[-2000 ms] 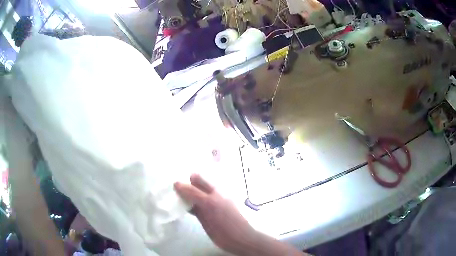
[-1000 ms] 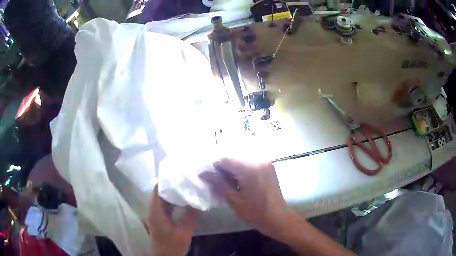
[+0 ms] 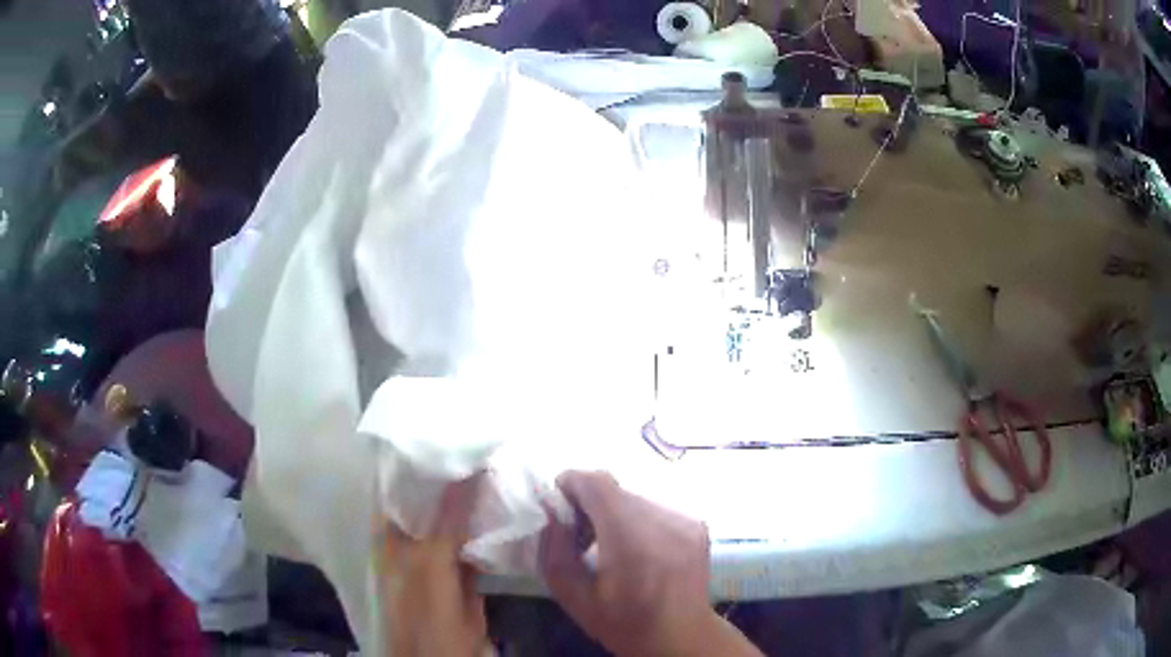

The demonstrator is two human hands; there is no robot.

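Note:
The white garment (image 3: 424, 244) lies heaped on the machine table left of the needle and hangs over its front edge. My left hand (image 3: 439, 565) is at the front edge, partly covered by the cloth, and holds a bunched part of it. My right hand (image 3: 629, 552) is just to its right, fingers curled on the same bunched cloth. The sewing machine (image 3: 950, 231) stands to the right. Its needle area (image 3: 790, 302) is beside glare, with no cloth seen under it. The glare washes out part of the garment.
Scissors with red-orange handles (image 3: 1004, 452) lie right of the needle. White thread cones (image 3: 683, 23) stand behind. A small parts tray (image 3: 1133, 408) is at the right end. A red plastic bag (image 3: 109, 590) and white pieces (image 3: 193, 533) are low at the left.
My left hand has come into view and both hands have come together on the cloth at the front edge. The garment is gathered there. The camera view has shifted.

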